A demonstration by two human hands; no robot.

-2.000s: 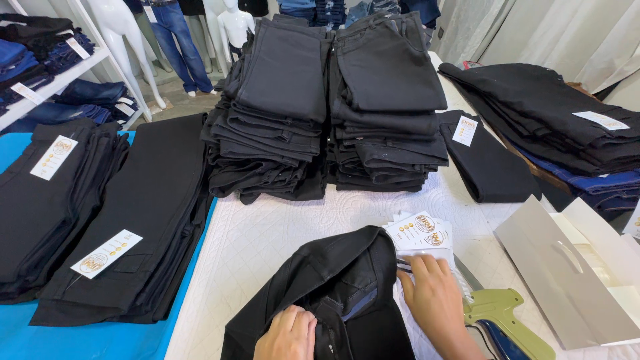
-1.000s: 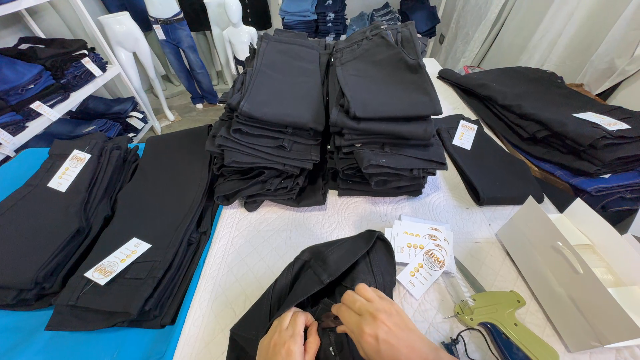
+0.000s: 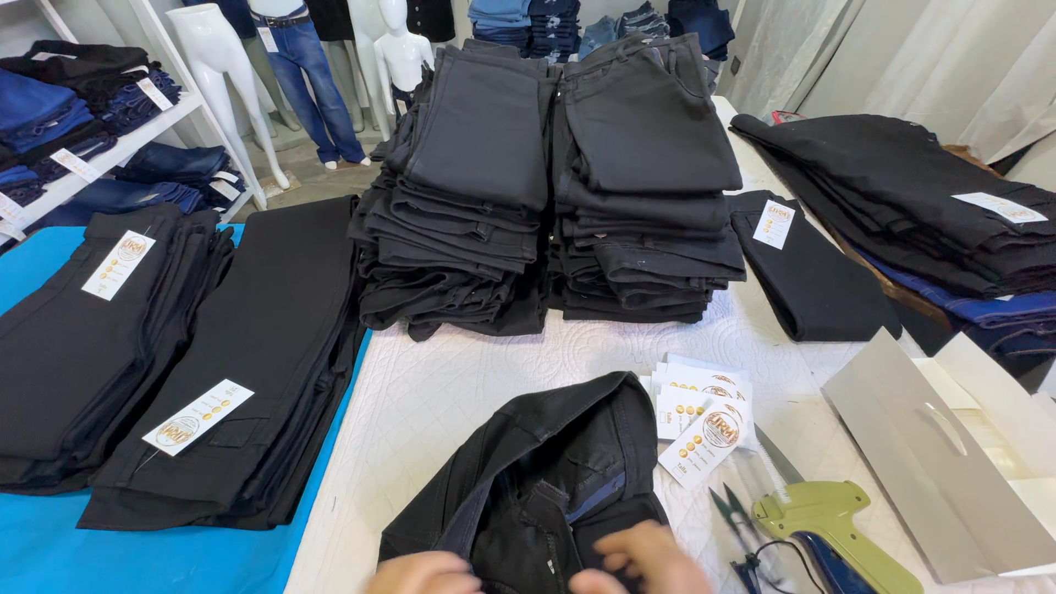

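Black trousers (image 3: 528, 487) lie on the white quilted cover at the bottom centre, their waist opening spread and the inside showing. My left hand (image 3: 425, 573) is at the near left edge of the waist, blurred and cut off by the frame. My right hand (image 3: 643, 561) is over the right side of the opening, fingers bent and blurred; its grip on the cloth cannot be told. Paper hang tags (image 3: 705, 437) lie overlapped right of the trousers. A green tagging gun (image 3: 837, 528) and dark-tipped scissors (image 3: 734, 511) rest nearer the right.
Tall stacks of folded black trousers (image 3: 487, 132) stand behind. Tagged black trousers (image 3: 272, 330) lie on a blue cover at left. A folded tagged pair (image 3: 817, 272), an open white box (image 3: 924, 462) and another trouser pile (image 3: 891, 190) are at right. Mannequins (image 3: 223, 74) stand beyond.
My right hand has moved from beside the tags to the trousers' opening, then a little apart from my left hand. The tags, partly covered by my hand earlier, now show fully.
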